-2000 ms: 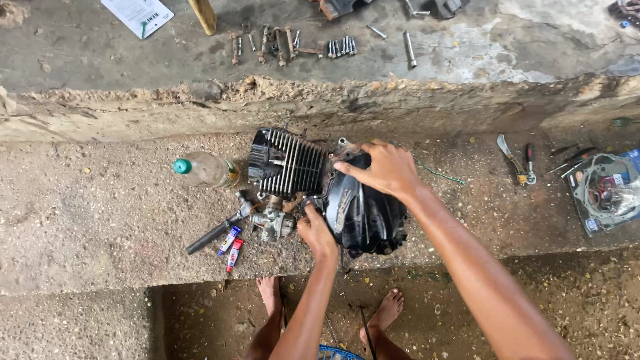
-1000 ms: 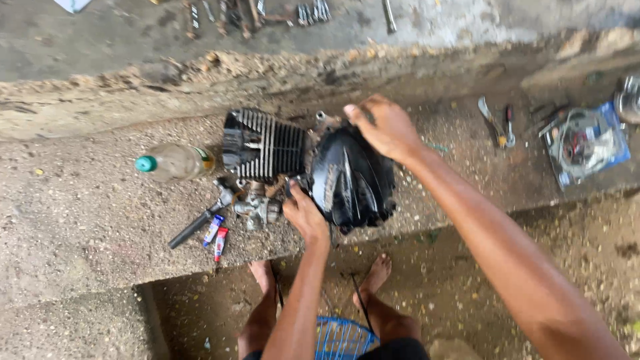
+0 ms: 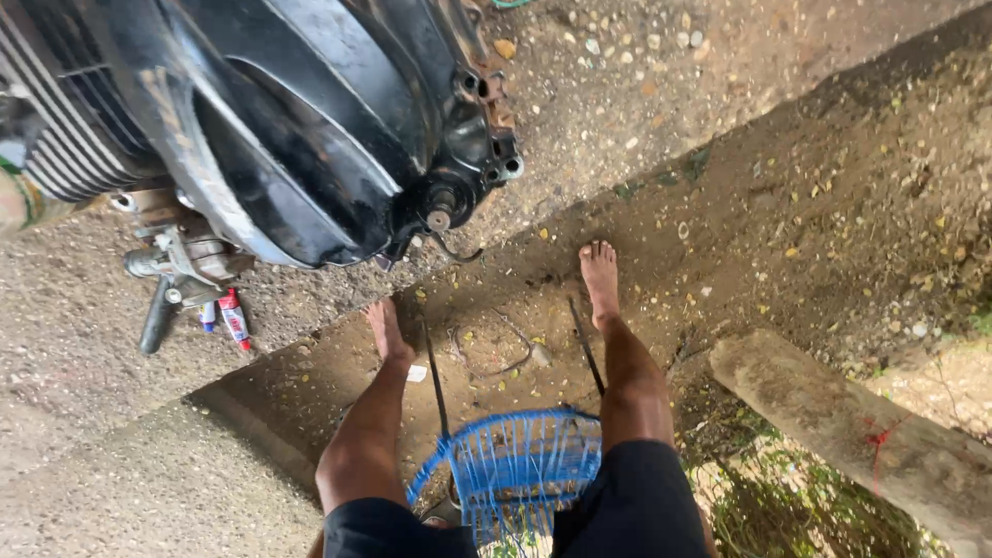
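Note:
Neither of my hands shows in the head view now. A black engine crankcase cover [image 3: 310,116], large and close, fills the upper left, with a shaft end [image 3: 439,220] at its lower right corner. The finned engine cylinder [image 3: 70,124] lies left of it, partly cut off by the frame. Below the fins is a metal carburetor [image 3: 190,260], beside a dark tube [image 3: 157,316]. A red and white glue tube [image 3: 232,318] and a smaller blue and white tube [image 3: 207,315] lie on the concrete. Part of a bottle [image 3: 23,203] shows at the left edge.
The concrete ledge [image 3: 85,403] ends in a diagonal edge above the dirt ground. My bare feet [image 3: 601,279] are on the ground, either side of a blue woven chair [image 3: 527,457]. A thick log or post [image 3: 845,418] lies at the lower right, near green plants [image 3: 798,504].
Both hands, which were on the engine in the earlier frames, are out of view. The engine appears much closer and at the upper left; the view has shifted strongly.

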